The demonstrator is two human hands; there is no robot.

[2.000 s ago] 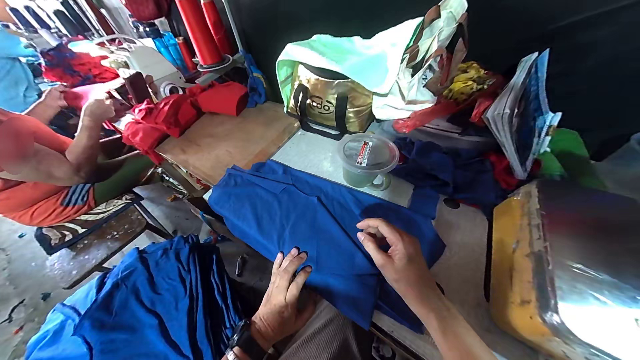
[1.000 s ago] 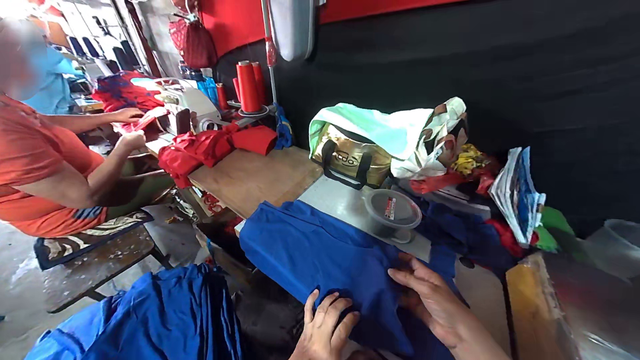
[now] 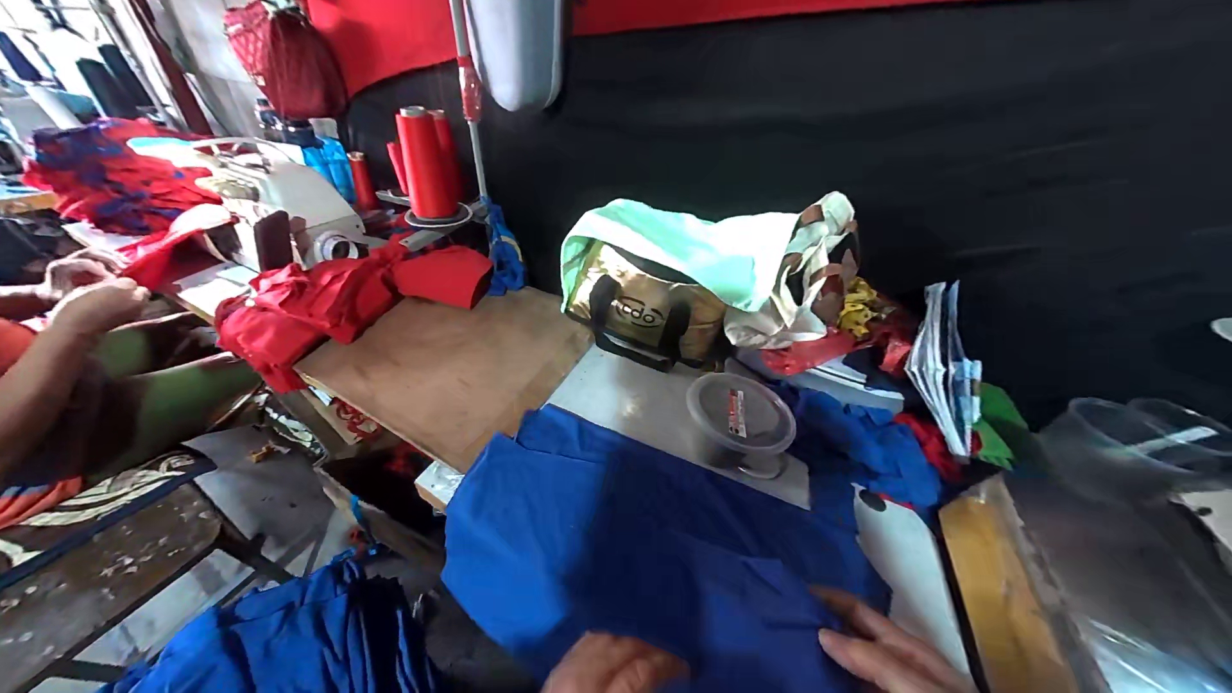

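Blue fabric (image 3: pixel 577 500) lies spread over the near part of the work table and reaches down to the bottom of the view. My left hand (image 3: pixel 616 664) rests at its lower edge, partly cut off by the frame; whether its fingers grip cloth cannot be told. To the right, my right hand (image 3: pixel 881 645) has thumb and fingers on the edge of the blue fabric, pinching it. Just behind the cloth stands a clear plastic tub with a lid (image 3: pixel 741 414). A second heap of blue fabric (image 3: pixel 308 635) sits low at the left.
A gold and black bag (image 3: pixel 645 313) under pale green cloth stands behind the tub. Red cloth (image 3: pixel 356 298), red thread cones (image 3: pixel 428 164) and a sewing machine (image 3: pixel 279 188) are at the left, beside another person's hands (image 3: pixel 96 289). A yellow-sided box (image 3: pixel 1001 577) stands at the right.
The near edge of the blue fabric and both my hands now sit lower in view. My right hand has moved from lying on the cloth to its edge. The view has tilted up.
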